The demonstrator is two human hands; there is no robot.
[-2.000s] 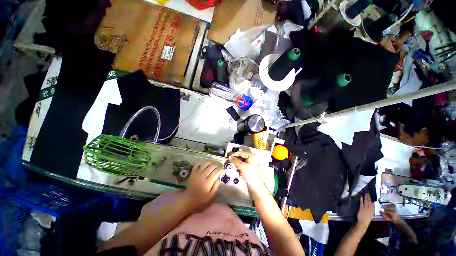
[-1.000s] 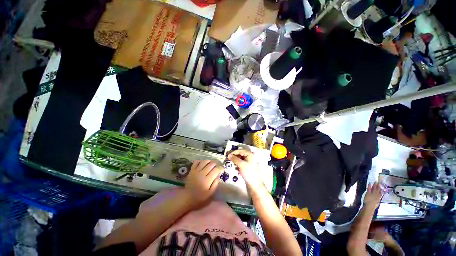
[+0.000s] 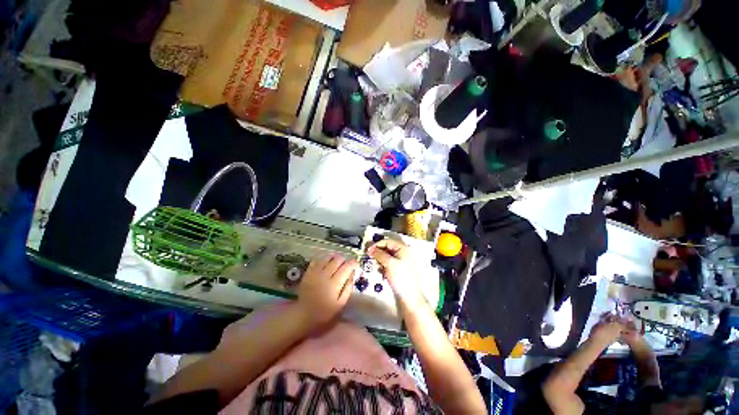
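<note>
The sewing machine head [image 3: 255,255] runs across the table in front of me, with a round metal wheel [image 3: 292,273] on it. My left hand [image 3: 326,285] rests on the head with its fingers bent; whether it pinches thread is too small to tell. My right hand [image 3: 389,255] is beside the small round tension parts [image 3: 366,274], thumb and fingertips close together; any thread between them is not visible. The green fan cage [image 3: 186,241] hangs over the head's left part. Black cut panels [image 3: 105,178] lie on the table at the left.
An orange ball-like object [image 3: 449,244] stands right of the machine. Black thread cones [image 3: 462,101] stand beyond it. Cardboard [image 3: 243,69] lies at the back left. A pale pole [image 3: 600,172] crosses at the right. Another person's hands [image 3: 616,331] are at a machine on the right.
My hands stay at nearly the same spot on the machine. The other person's hands at the right have come together by their machine, and a white piece shows on the black cloth there.
</note>
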